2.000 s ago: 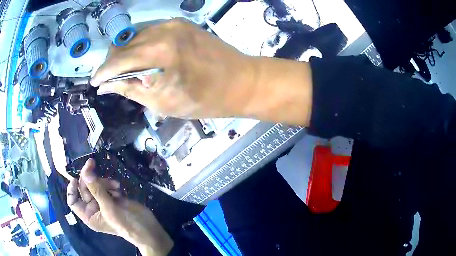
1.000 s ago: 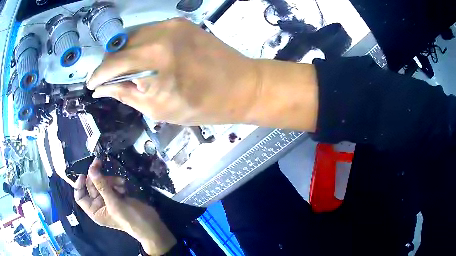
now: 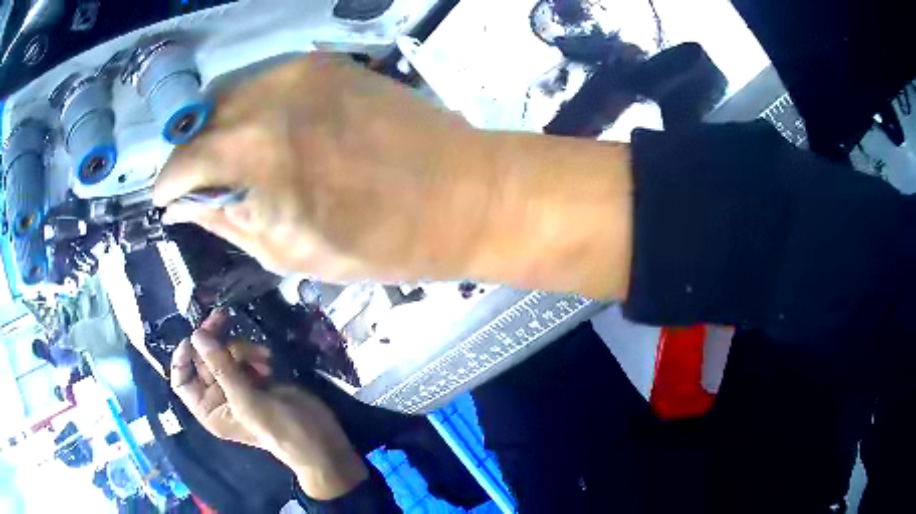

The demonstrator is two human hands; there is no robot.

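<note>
My right hand (image 3: 341,171) is in the middle of the view, above the sewing machine. It holds slim silver tweezers (image 3: 217,198) like a pen, tips pointing left towards small metal parts (image 3: 139,227) of the mechanism. The hand hides part of the machine. My left hand (image 3: 241,387) is lower left, palm up with fingers curled, beside the dark lint-covered cavity (image 3: 241,301). No thread can be made out at its fingertips. A slotted silver plate (image 3: 179,273) lies between the two hands.
Tension dials with blue-ringed ends (image 3: 186,122) stand at upper left. A white cover with a printed ruler scale (image 3: 482,346) runs below my right wrist. Dark fuzz (image 3: 643,90) lies on the white bed. A red object (image 3: 681,371) is lower right; black fabric (image 3: 824,60) is upper right.
The view has shifted, so the dials sit further left and lower. My left hand has moved right, its fingers closer to the cavity. My right hand keeps the tweezers at the mechanism.
</note>
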